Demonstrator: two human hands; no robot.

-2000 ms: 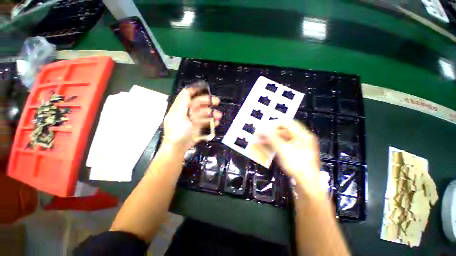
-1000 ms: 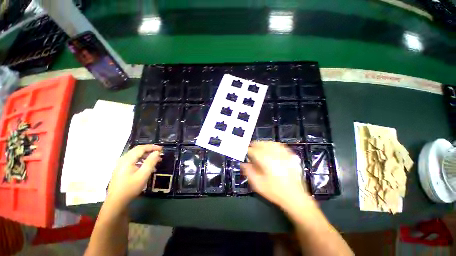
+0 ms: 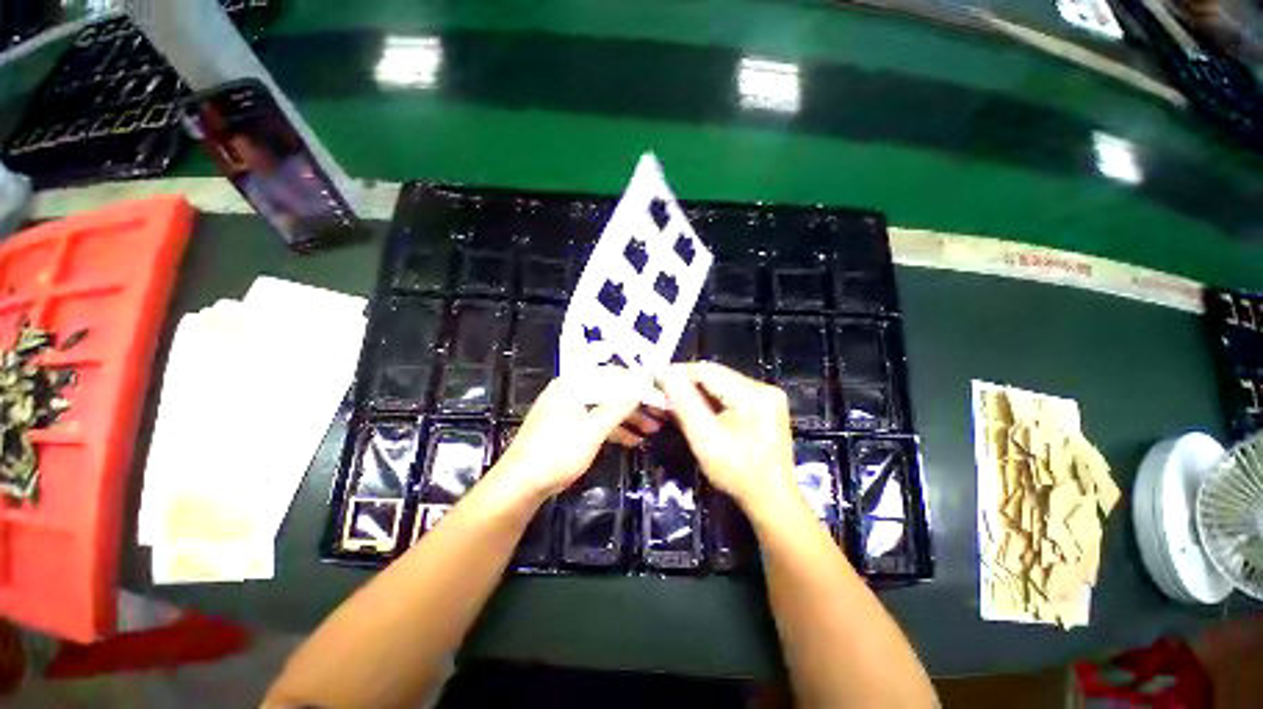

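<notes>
The die-cut adhesive sheet (image 3: pixel 626 284), white with two columns of black notched shapes, is lifted and tilted above the blister tray. My left hand (image 3: pixel 589 423) holds its lower end. My right hand (image 3: pixel 727 423) is at the same lower end, its fingertips close together beside the left fingertips; whether it pinches a piece is too small to tell. The black blister tray (image 3: pixel 464 360) lies below both hands. Pale-edged squares (image 3: pixel 371 525) show in its two front left pockets, the second partly hidden by my left forearm.
White backing sheets (image 3: pixel 256 416) lie left of the blister tray, with a red parts tray (image 3: pixel 132 402) beyond. A phone (image 3: pixel 270 164) leans on a post. Tan pieces (image 3: pixel 1039 506) and a white fan (image 3: pixel 1184 519) are at right. The green conveyor (image 3: pixel 887 153) runs behind.
The sheet has been lifted from the blister tray and tilted. My left hand moved right from the tray's front left to the sheet. My right hand moved up to the sheet's lower end.
</notes>
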